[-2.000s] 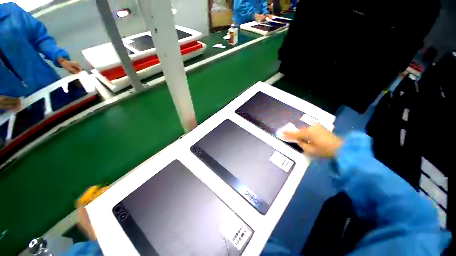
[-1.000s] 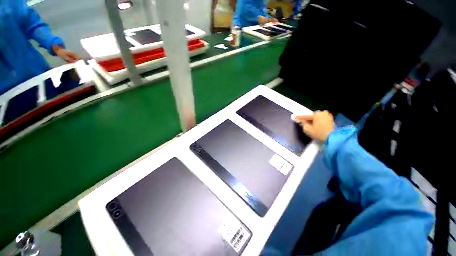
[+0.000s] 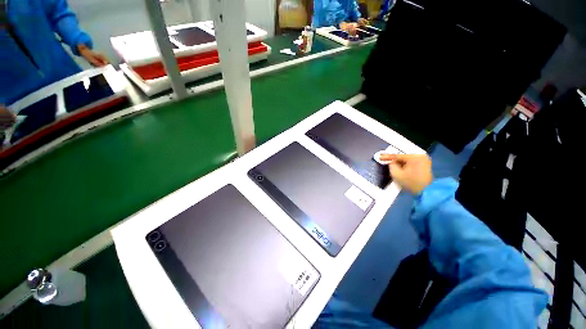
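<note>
A white foam tray (image 3: 221, 177) lies slanted beside the conveyor and holds three tablets, backs up. The near tablet (image 3: 231, 257) and the middle tablet (image 3: 311, 196) each show a camera, a darker strip and a white label. My right hand (image 3: 411, 172) is over the right end of the far tablet (image 3: 344, 142). Its fingers press a small white wiping cloth (image 3: 384, 157) on the tablet's back. My left hand is not in view.
A solvent bottle (image 3: 64, 287) with a shiny top stands at the lower left. A green conveyor belt (image 3: 160, 151) and metal post (image 3: 234, 77) lie beyond the tray. Black covered racks (image 3: 450, 71) are at right. People in blue work opposite, by stacked trays (image 3: 193, 61).
My right hand has moved over the far tablet, outward and then slightly back in with the cloth. My left hand, with yellow finger cots at the tray's edge earlier, has left the picture.
</note>
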